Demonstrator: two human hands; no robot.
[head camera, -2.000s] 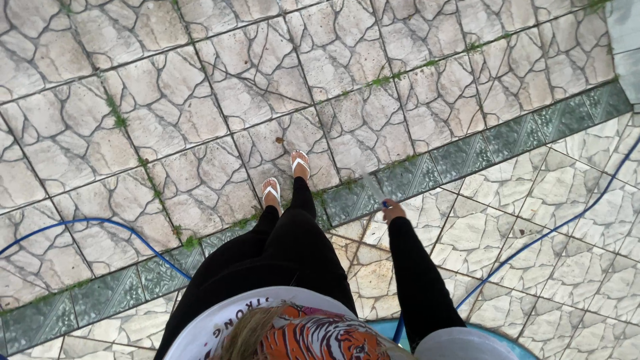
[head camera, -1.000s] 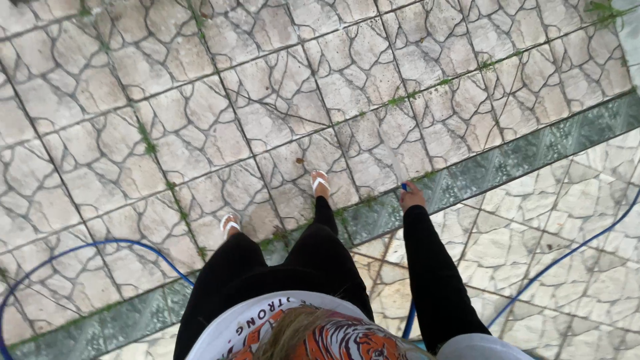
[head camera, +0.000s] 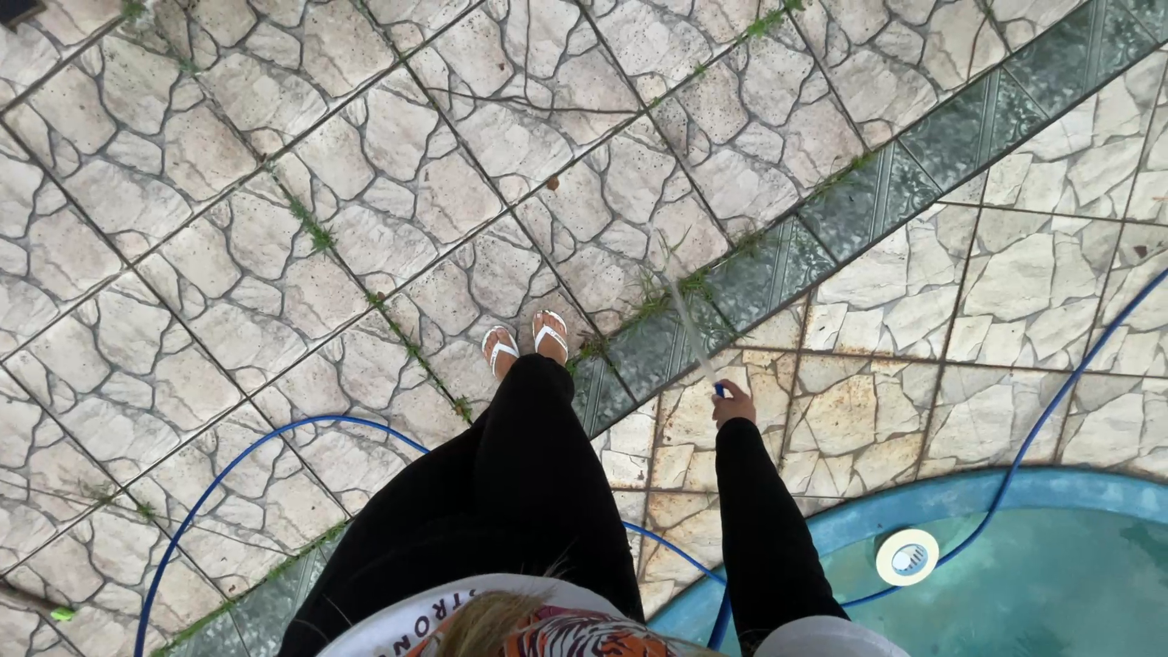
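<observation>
My right hand (head camera: 735, 407) is shut around the blue end of a hose (head camera: 720, 390), below the green tile strip. A thin jet of water (head camera: 691, 328) leaves it and reaches toward grass tufts (head camera: 671, 297) growing at the strip's edge. My left hand is out of the frame. The blue hose (head camera: 1027, 456) runs across the pale tiles at the right and passes behind my sleeve. Another stretch of blue hose (head camera: 205, 493) curves over the paving at the lower left.
A pool with a blue rim (head camera: 1068, 491) and greenish water lies at the lower right, with a round white floating thing (head camera: 907, 557) in it. Green border tiles (head camera: 862, 205) cross diagonally. My feet in white flip-flops (head camera: 550, 336) stand on stone-patterned tiles. Weeds (head camera: 315, 228) grow in joints.
The view has shifted, and much more of the pool shows. My feet are closer together than one second ago. The water jet shows plainly now, over the green strip.
</observation>
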